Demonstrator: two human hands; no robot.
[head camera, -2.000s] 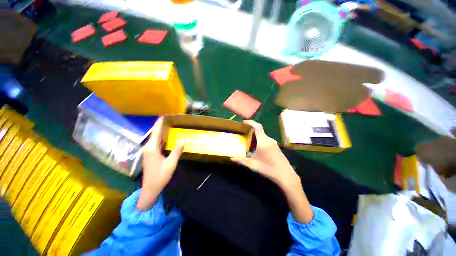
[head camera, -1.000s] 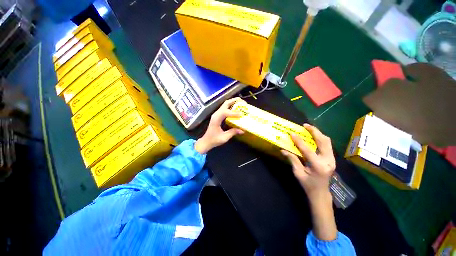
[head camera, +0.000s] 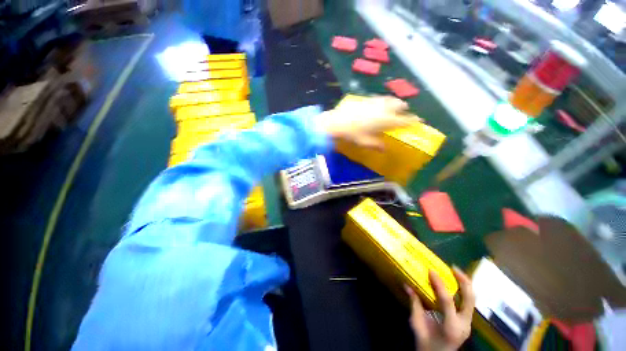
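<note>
My left hand, blurred, reaches over the closed yellow box on the blue-topped digital scale and is on that box. My right hand grips the near end of another closed yellow box, held at a slant over the black mat. An open yellow box with white leaflets and a raised brown lid stands right of my right hand.
A row of closed yellow boxes runs left of the scale, partly behind my left sleeve. Red squares lie on the green surface. A signal tower light stands at upper right. Part of a mint fan shows at the right edge.
My left hand has let go of the held box and moved up to the box on the scale. My right hand has kept its box, now closed, and moved lower.
</note>
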